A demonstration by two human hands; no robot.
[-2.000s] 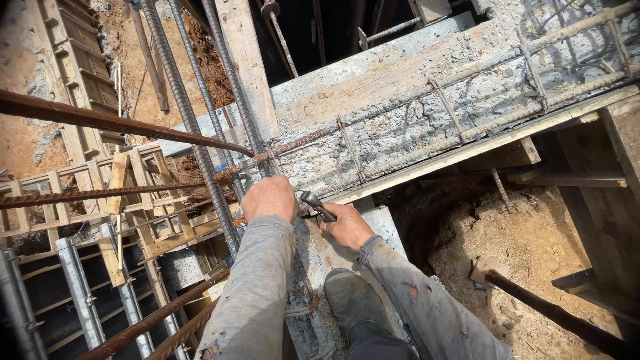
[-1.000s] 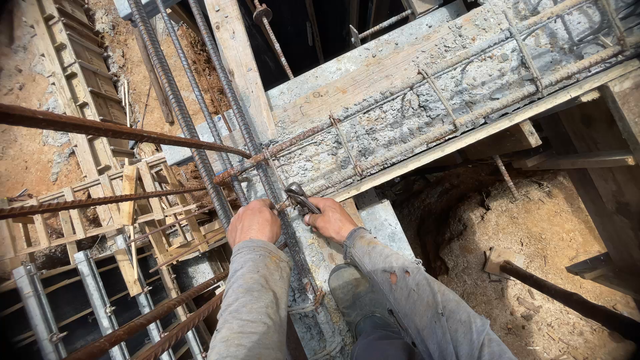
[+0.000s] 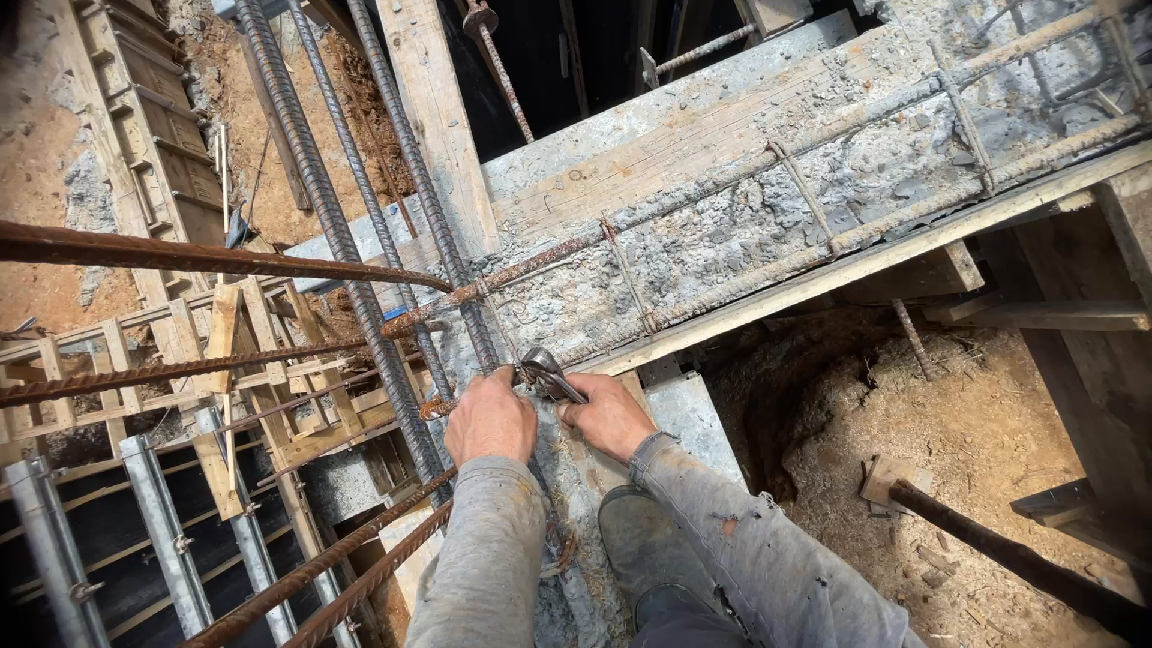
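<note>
My right hand (image 3: 612,416) is closed around the handles of metal pliers or nippers (image 3: 549,373), whose head lies at a rebar crossing. Beside it, my left hand (image 3: 490,418) is curled at the foot of an upright ribbed rebar (image 3: 423,171); its fingertips are close to the tool's head, and whether they hold tie wire is hidden. Rusty horizontal rebar (image 3: 531,263) crosses the uprights just above my hands and runs right along the rough concrete beam (image 3: 720,225). Thin stirrups (image 3: 628,274) join it to the lower bar.
Long rusty bars (image 3: 180,256) jut in from the left. A timber form edge (image 3: 882,256) borders the beam, with a deep earth pit (image 3: 936,423) below it. My boot (image 3: 648,540) stands near my right forearm. Wooden formwork (image 3: 216,333) and metal beams (image 3: 162,531) lie at the left.
The pliers' handles have tilted from pointing more across to pointing down-right, with my right hand still on them. My left hand has stayed beside the upright bar.
</note>
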